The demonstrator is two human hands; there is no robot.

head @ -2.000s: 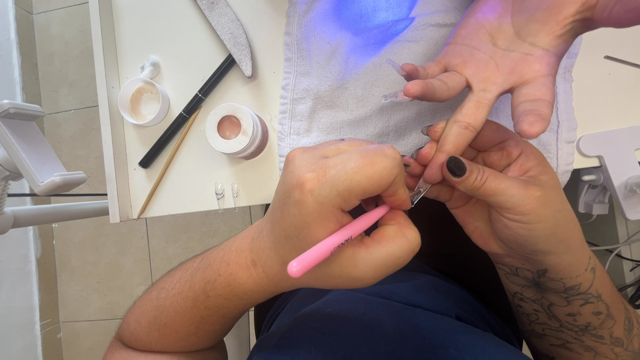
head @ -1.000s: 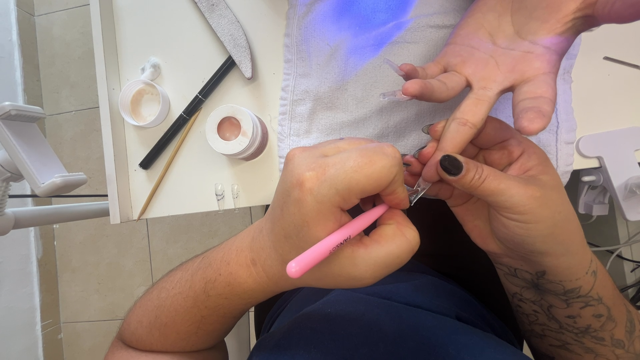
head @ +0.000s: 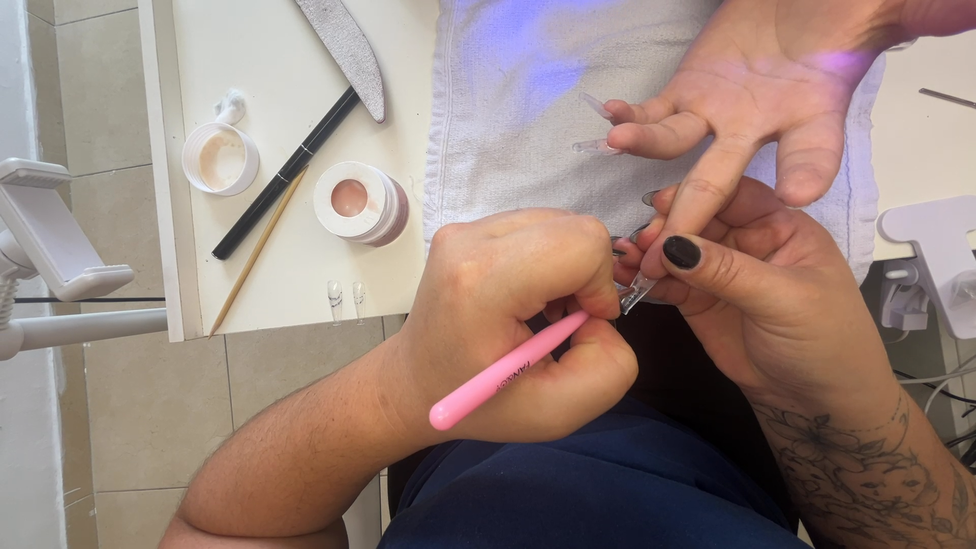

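Note:
My left hand (head: pixel 526 328) grips a pink-handled tool (head: pixel 507 370), slanted, its upper end close to a long clear nail tip (head: pixel 637 292) on another person's finger. The working end is mostly hidden by my fingers. My right hand (head: pixel 762 282), with dark nails, holds that finger near its end, thumb on the near side. The other person's hand (head: pixel 755 99) is palm up above a white towel (head: pixel 496 152), with long clear nails on two further fingers.
On the white table (head: pixel 381 290) at left are an open pink jar (head: pixel 362 202), a lid with residue (head: pixel 219 158), a black pen-like tool (head: pixel 286 174), a wooden stick (head: pixel 258 252), a grey nail file (head: pixel 349 53) and two clear nail tips (head: pixel 347 303). White clamps stand either side.

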